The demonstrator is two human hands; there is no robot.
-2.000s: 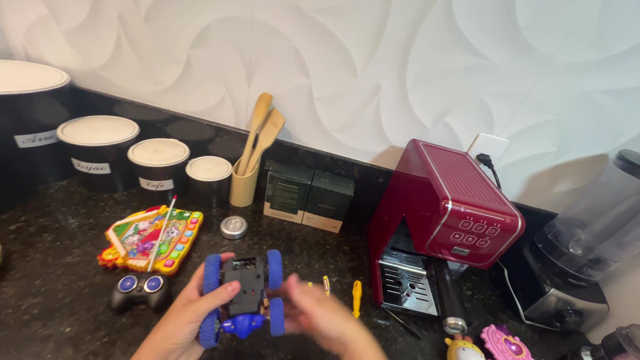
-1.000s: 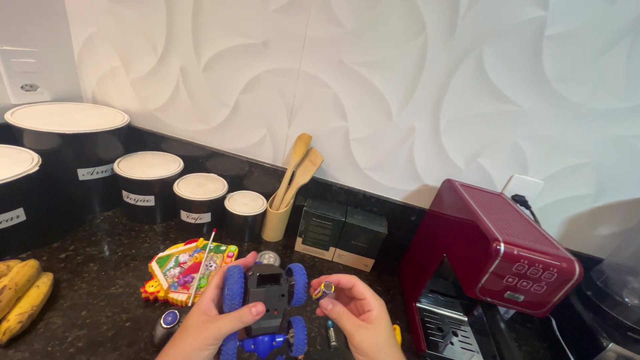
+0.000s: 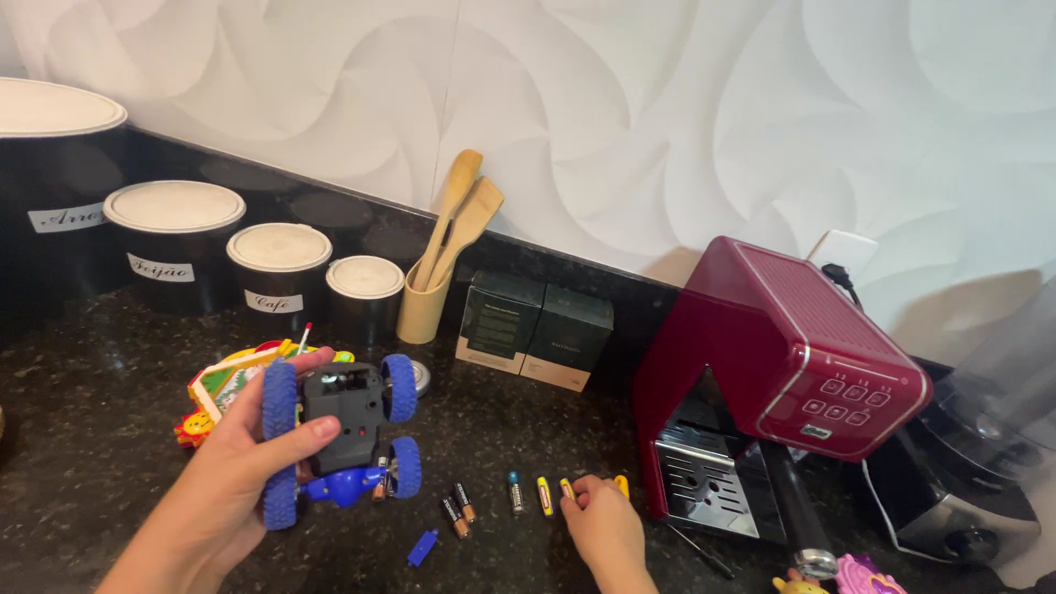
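Note:
My left hand (image 3: 239,462) holds a toy car (image 3: 342,412) with blue wheels, its black underside and battery compartment facing up. My right hand (image 3: 606,524) is down on the counter, its fingertips at a yellow battery (image 3: 567,488); whether they grip it is hard to tell. Beside it lie another yellow battery (image 3: 544,497) and a blue-topped battery (image 3: 516,492). Black-and-copper batteries (image 3: 459,510) lie further left, near a small blue plastic cover (image 3: 422,548). A yellow-handled tool (image 3: 621,485) is partly hidden behind my right hand.
A red coffee machine (image 3: 784,355) stands at right, with a thin dark rod (image 3: 701,553) before it. Behind are two dark boxes (image 3: 499,322), a utensil holder (image 3: 422,312) and lidded black canisters (image 3: 280,285). A colourful toy (image 3: 223,388) lies behind my left hand.
My right hand has moved from beside the car, where it held small batteries, down and right to the counter. My left hand still holds the car. The view has shifted.

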